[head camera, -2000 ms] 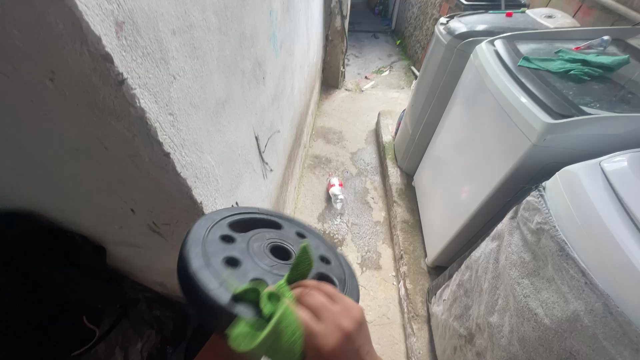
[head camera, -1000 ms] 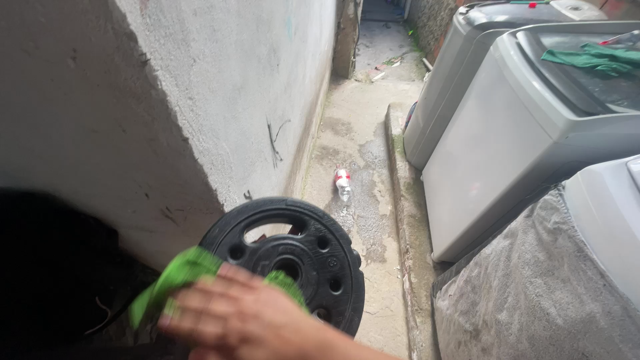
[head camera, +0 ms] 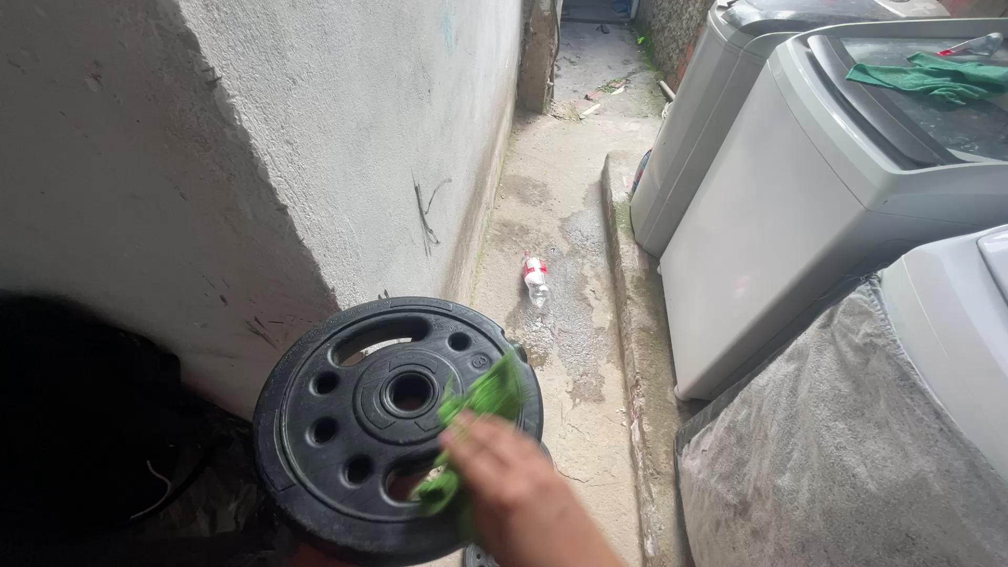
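Observation:
A round black weight plate [head camera: 315, 488], with a centre hole, small round holes and longer grip slots, fills the lower middle of the head view, its face turned up. My right hand [head camera: 508, 480], blurred, holds a green cloth [head camera: 488, 390] against the right part of the plate's face. The cloth bunches out on both sides of my fingers. My left hand cannot be made out; a little skin shows through the lower slot and beneath the plate's lower edge, but whose or which part is unclear. Part of another dark round object [head camera: 479, 556] shows below the plate.
A rough wall [head camera: 370, 150] stands left of a concrete passage. A crumpled plastic bottle [head camera: 535, 279] lies on its floor. A low concrete kerb [head camera: 630, 354] runs along the right, beside washing machines [head camera: 756, 213], one with green gloves [head camera: 929, 79] on its lid. Grey fabric [head camera: 803, 457] hangs nearer.
My right hand and the green cloth have moved from the left side of the plate to its right side since a second ago. The plate sits at a different tilt than two seconds ago.

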